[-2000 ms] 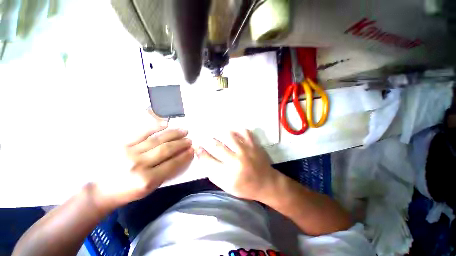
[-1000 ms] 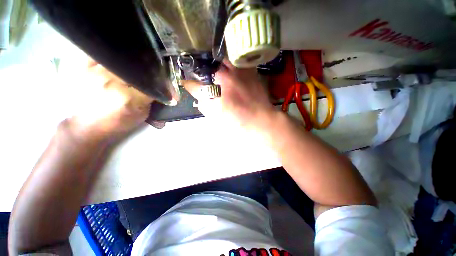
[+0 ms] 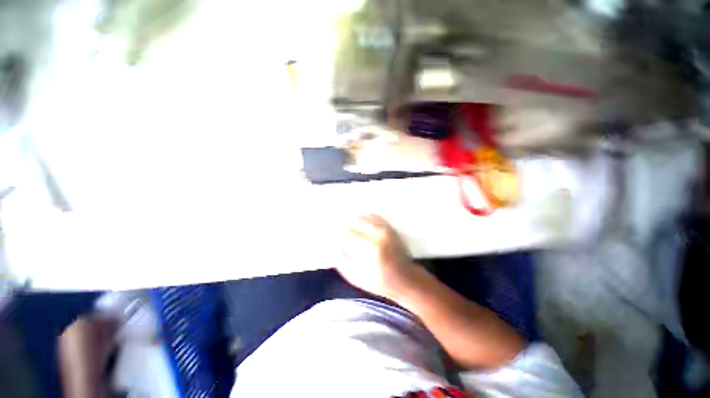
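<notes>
The picture is blurred. My right hand (image 3: pixel 374 253) rests at the front edge of the white table (image 3: pixel 233 241), below the needle area, fingers bent. Whether it holds white fabric cannot be told against the bright table. A blurred skin-toned shape, apparently my left forearm (image 3: pixel 82 354), is low at the far left below the table; my left hand cannot be made out. The sewing machine (image 3: pixel 537 120) stands at the upper right. Its grey slide plate (image 3: pixel 325 165) shows in the table. No fabric panel can be told apart.
Scissors with red and yellow-orange handles (image 3: pixel 498 183) lie right of the needle area by a red pad (image 3: pixel 476 120) and a small dark box (image 3: pixel 430 120). A blue plastic basket (image 3: pixel 195 342) is below the table. White pieces (image 3: pixel 595 288) hang or lie heaped at right.
The view has shifted and shows the machine smaller. My right hand has come back from the needle to the table's front edge. My left arm has left the tabletop and dropped to the lower left.
</notes>
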